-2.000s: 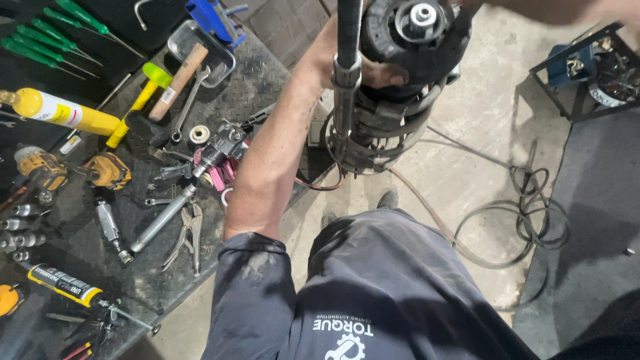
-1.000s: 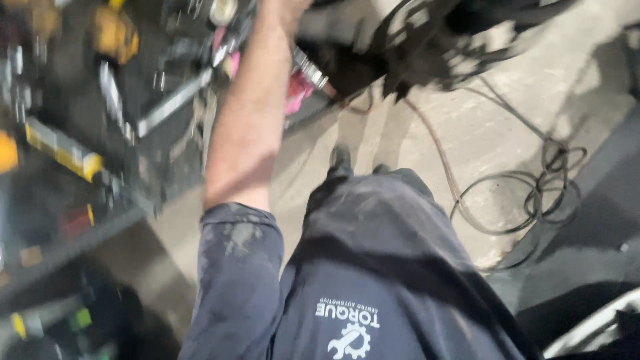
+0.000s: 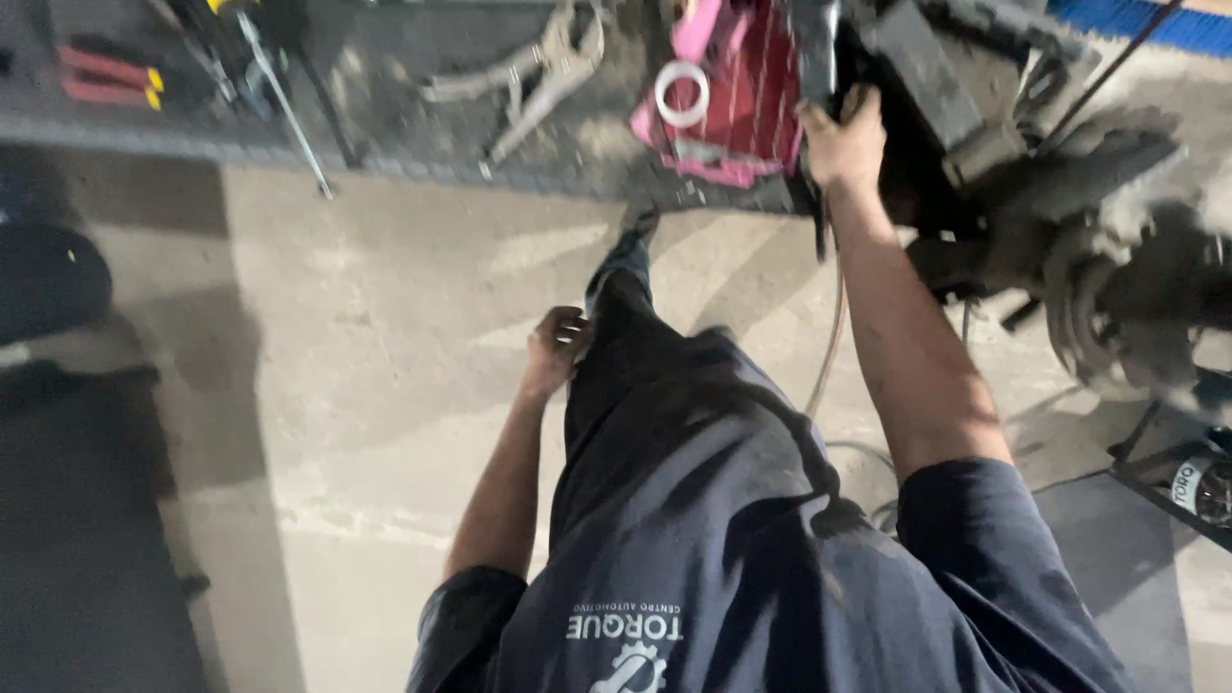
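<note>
My left hand (image 3: 558, 346) hangs beside my left thigh, its fingers loosely curled, and I see nothing held in it. My right hand (image 3: 849, 140) reaches to the edge of the workbench (image 3: 404, 171), at the lower end of a grey and black tool (image 3: 816, 53); blur hides whether the fingers grip it. Just left of that hand lies a red and pink object (image 3: 741, 106) with a white ring (image 3: 681, 93) on it. Farther left on the bench rest locking pliers (image 3: 544, 72). A blurred coil-spring strut assembly (image 3: 1088, 308) is at the right, beyond my right forearm.
Red-handled pliers (image 3: 111, 75) and a long metal rod (image 3: 284, 106) that overhangs the edge are on the bench at the left. A hose (image 3: 830, 356) runs down to the concrete floor (image 3: 385, 385) near my right side. A dark frame (image 3: 1169, 491) stands at the lower right.
My left hand has come away from the strut and down beside my thigh. My right arm now reaches to the bench edge. The view has swung strongly.
</note>
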